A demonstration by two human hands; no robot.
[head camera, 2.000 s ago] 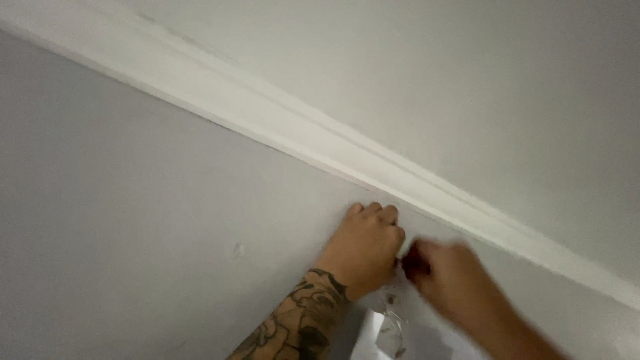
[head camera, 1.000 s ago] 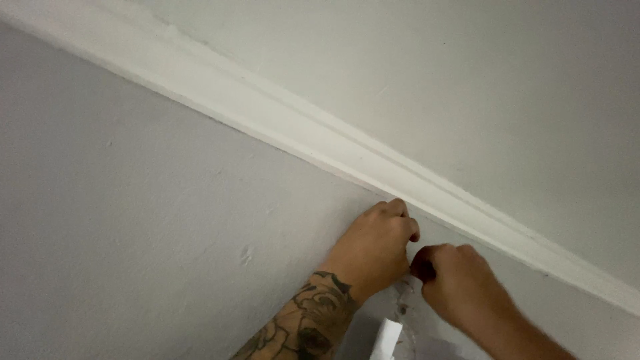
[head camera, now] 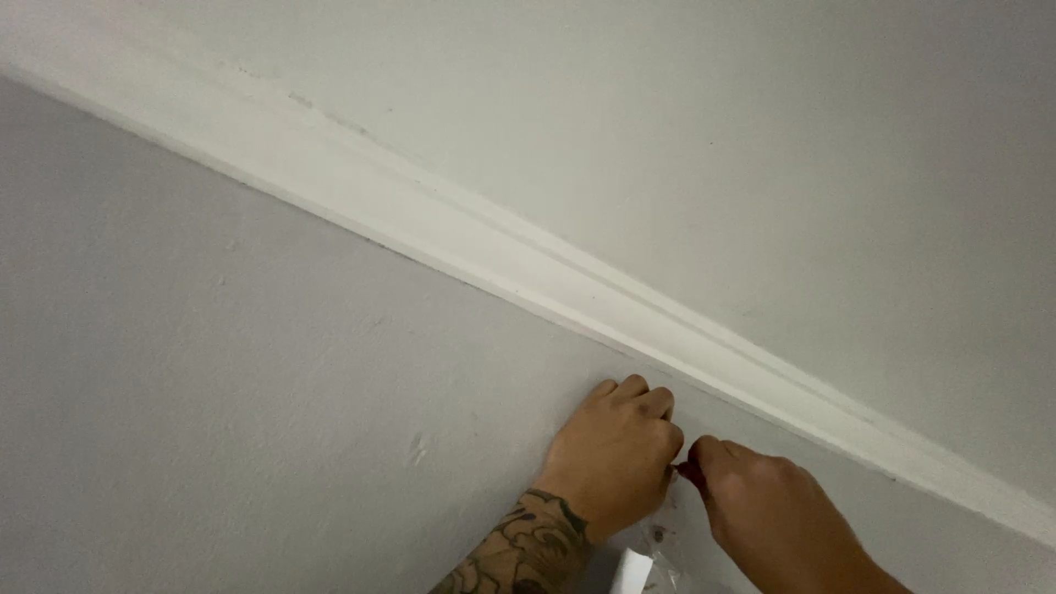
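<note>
My left hand (head camera: 619, 454) rests against the grey wall (head camera: 289, 371) just under the white crown molding, its fingers curled and the fingertips hidden from view. Close beside it on the right, my right hand (head camera: 759, 495) pinches a small dark thing (head camera: 691, 473), too hidden to name, at the left hand's thumb side. Below the hands hangs a clear plastic bag (head camera: 662, 549) with small items inside; what holds it up is hidden. A white piece (head camera: 632, 571), perhaps paper or card, shows at the bag's left side.
White crown molding (head camera: 462, 239) runs diagonally from upper left to lower right, between the wall and the pale ceiling (head camera: 701, 165). The wall has a small rough mark (head camera: 418, 448) left of the hands.
Both hands stay close together at the wall below the molding. The white piece beneath them has shifted and turned since the earliest frame.
</note>
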